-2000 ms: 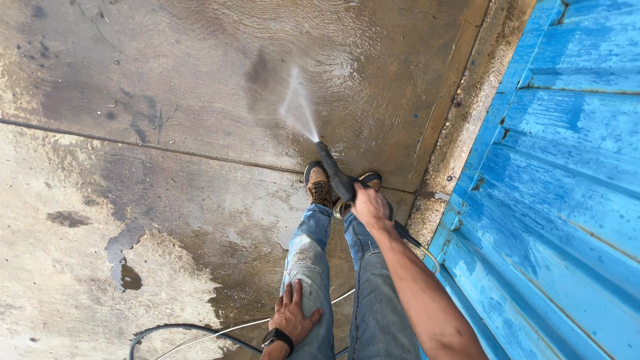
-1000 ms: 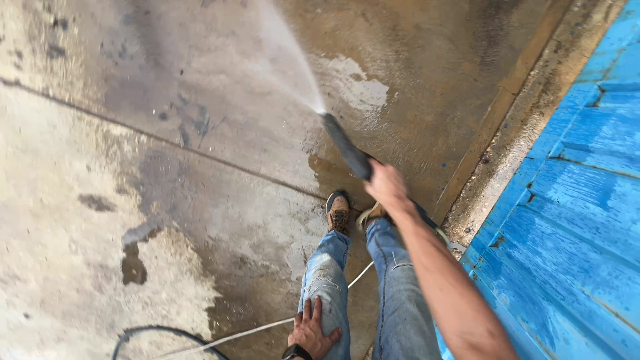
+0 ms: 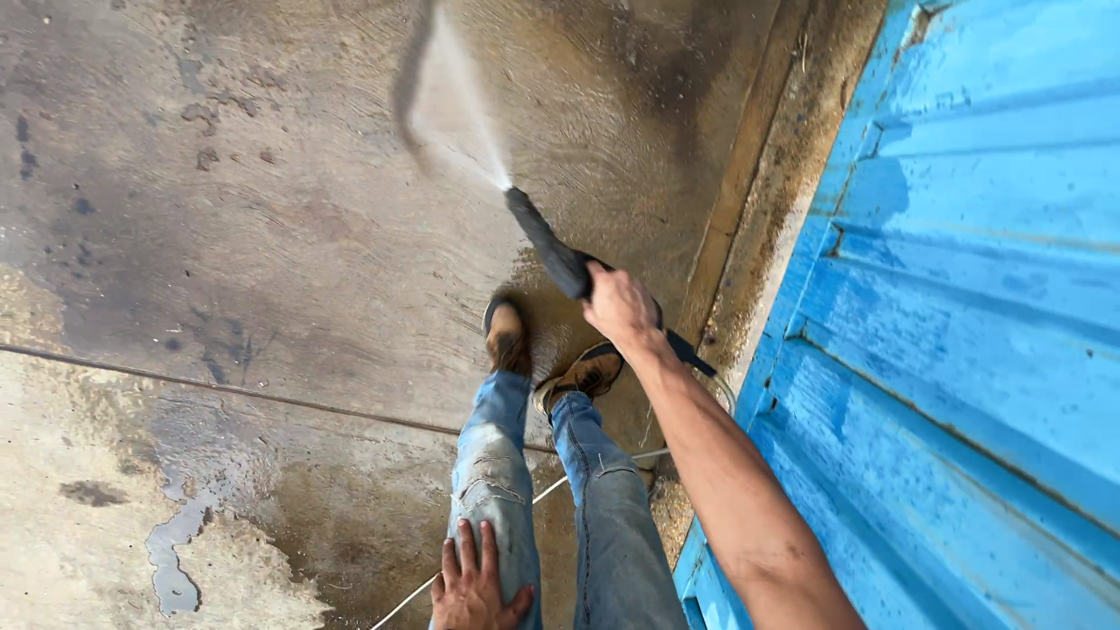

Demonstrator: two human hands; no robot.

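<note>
My right hand [image 3: 619,302] is closed around the handle of a black pressure washer spray gun [image 3: 547,243], which points up and to the left. A white fan of water [image 3: 459,101] leaves its nozzle and strikes the wet concrete floor [image 3: 315,210]. Low in the view, my left hand [image 3: 477,582] rests with spread fingers on the thigh of my torn blue jeans [image 3: 494,472] and holds nothing. Whether the trigger is pressed cannot be seen behind my fingers.
A blue corrugated metal wall [image 3: 962,289] runs along the right, beside a raised concrete edge [image 3: 744,175]. My brown work boots [image 3: 588,376] stand near a floor joint [image 3: 262,395]. A pale hose [image 3: 551,490] passes behind my legs. A puddle [image 3: 175,560] lies at lower left.
The spray has swung, and its fan now lands up and to the left of my boots. My feet have stepped forward past the floor joint. My left hand stays on my leg.
</note>
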